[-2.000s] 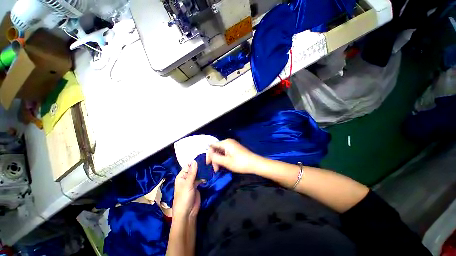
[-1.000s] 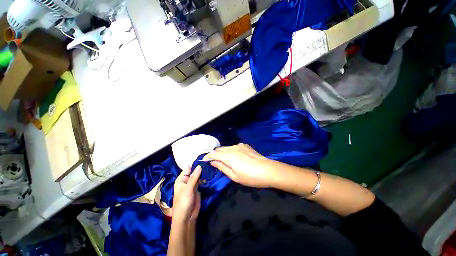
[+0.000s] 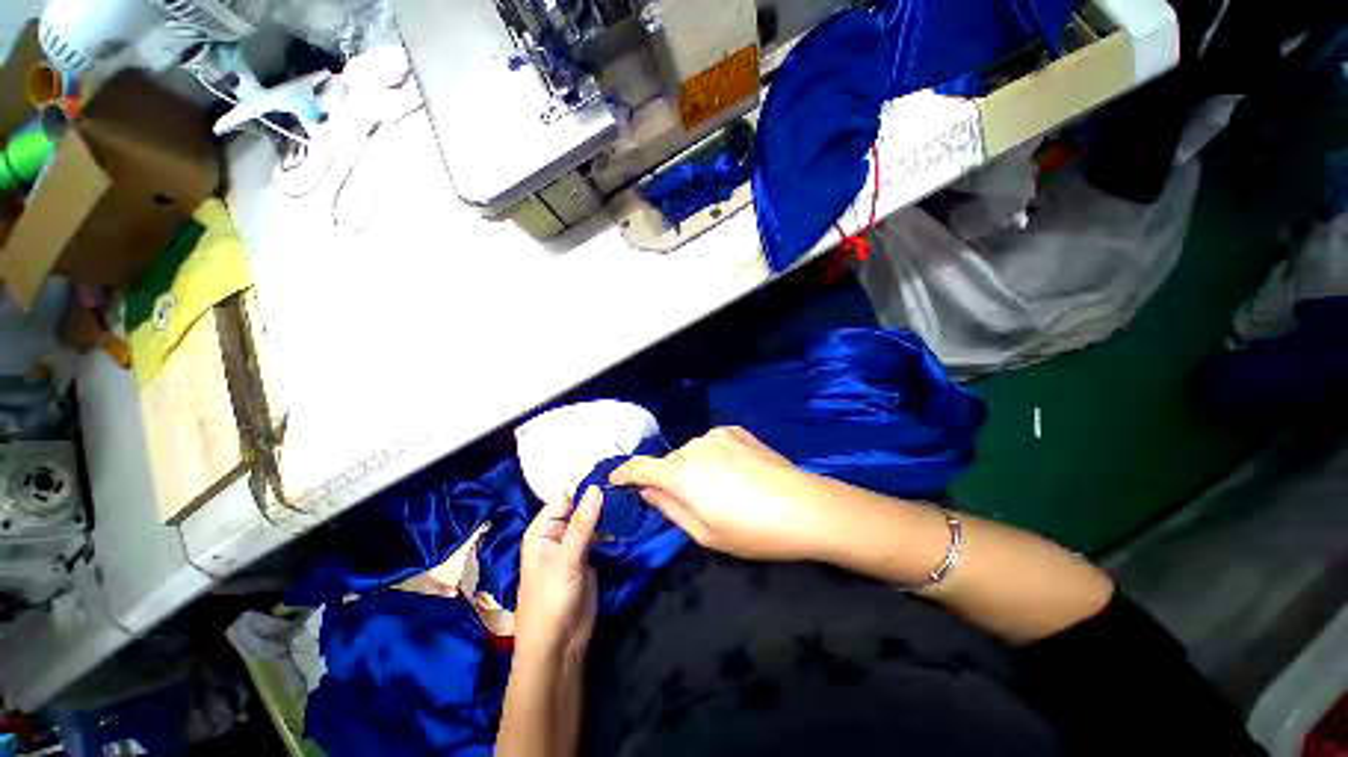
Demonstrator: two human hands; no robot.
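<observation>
A shiny royal-blue satin garment (image 3: 850,402) lies bunched over my lap, with beige lining (image 3: 461,569) showing at the left. A white rounded bra cup (image 3: 580,442) stands up from it against the table edge. My left hand (image 3: 557,569) pinches the blue cloth just below the cup. My right hand (image 3: 727,491), with a bracelet at the wrist, grips the blue edge close to my left fingertips. A thin, pale line shows by the right fingertips; I cannot tell whether it is a tool or thread.
A white machine table (image 3: 488,348) bears an overlock machine (image 3: 591,133), blue satin pieces (image 3: 816,136), a cardboard box (image 3: 126,185), a yellow cloth (image 3: 192,289), a wooden board (image 3: 192,429) and a fan (image 3: 118,30). A translucent bag (image 3: 1020,296) is on the green floor at right.
My right hand has come down from beside the cup to the blue edge, close to my left fingers. The left hand still holds the cloth. The view has shifted slightly.
</observation>
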